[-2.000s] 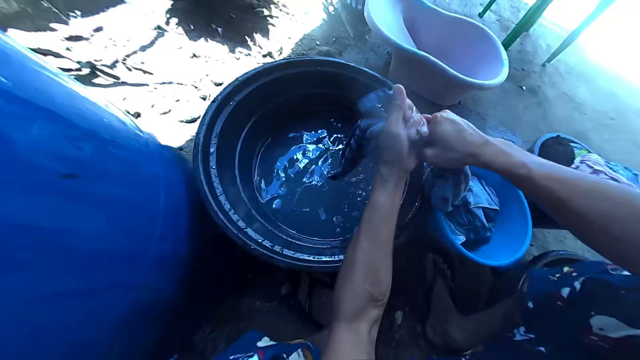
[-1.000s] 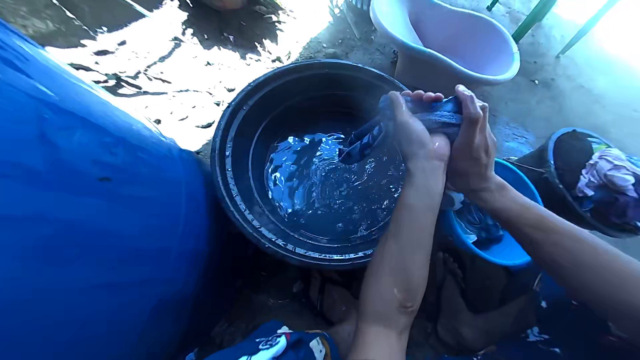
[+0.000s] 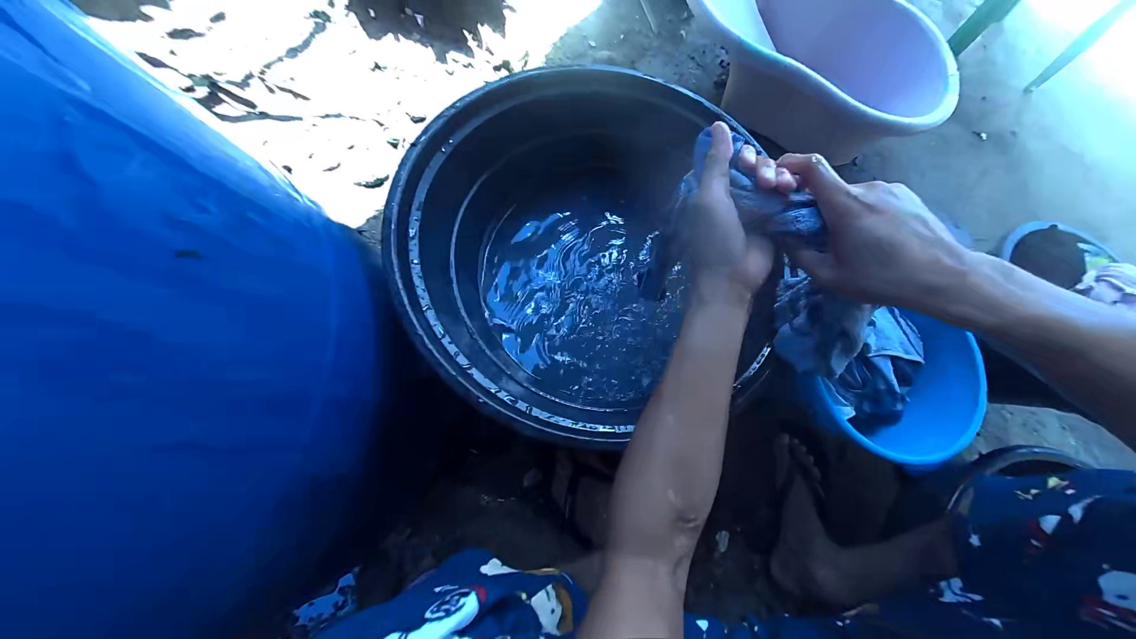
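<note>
A wet blue-grey cloth garment point(image 3: 770, 213) is bunched between my two hands above the right rim of a large black tub point(image 3: 426, 266). My left hand point(image 3: 723, 217) grips it with the thumb pointing up, and part of the cloth hangs on the tub side. From the right, my right hand point(image 3: 874, 235) is closed around the other end, and more cloth hangs below it. Rippled water point(image 3: 577, 302) lies in the tub. Under my right hand a blue plastic basin point(image 3: 954, 390) holds wet clothes point(image 3: 879, 364); where the hanging cloth ends among them I cannot tell.
A big blue plastic drum point(image 3: 177, 337) stands close on the left. Behind the tub's right side is a pale plastic baby bathtub point(image 3: 825, 98). Another container with clothes point(image 3: 1105, 282) sits at the far right. My bare foot point(image 3: 803, 532) is on the ground below the blue basin.
My hands have lowered slightly from a raised, close grip and now sit farther apart on the cloth. More cloth hangs below my right hand than one second ago.
</note>
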